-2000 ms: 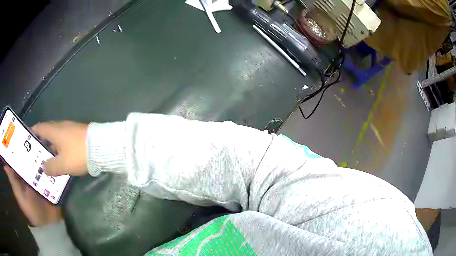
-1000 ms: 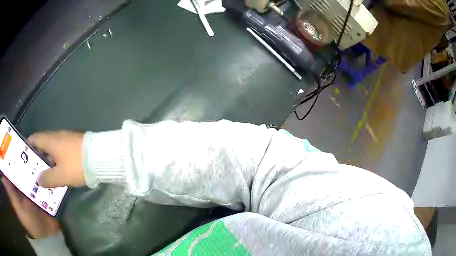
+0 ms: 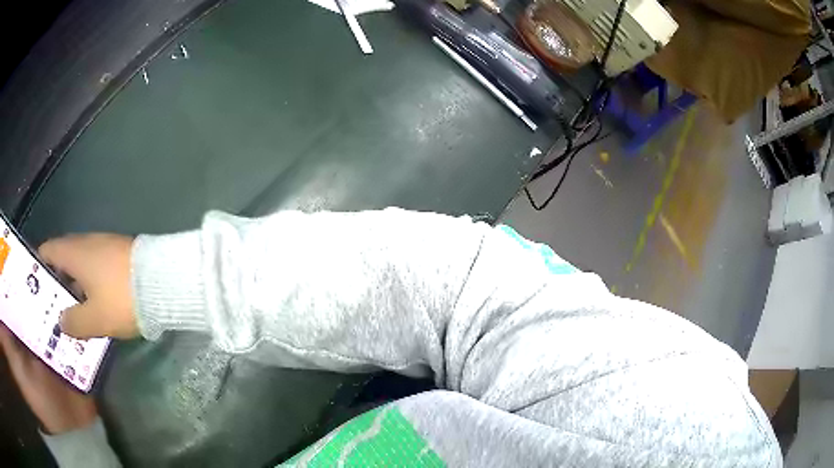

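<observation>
A smartphone (image 3: 37,315) with a bright white and orange screen is tilted at the left edge, its upper left corner cut off by the picture's rim. My left hand (image 3: 41,379) is under the phone and holds it from below; its fingers are mostly hidden behind it. My right hand (image 3: 96,285) is over the phone's right side, with the thumb at the screen and the other fingers at its upper edge. It does not grip the phone. My right sleeve stretches across the view.
The dark-green mat (image 3: 274,119) lies beyond my arm, bordered by a black belt (image 3: 69,101). White paper (image 3: 366,5), a white rod (image 3: 485,84), a black power tool (image 3: 498,59), a beige box (image 3: 631,37) and cables (image 3: 558,174) are at upper right. A blue stool (image 3: 645,114) stands beyond.
The phone and both hands sit slightly further left in the picture, and the bench things have shifted left and up with the view. My left hand still holds the phone.
</observation>
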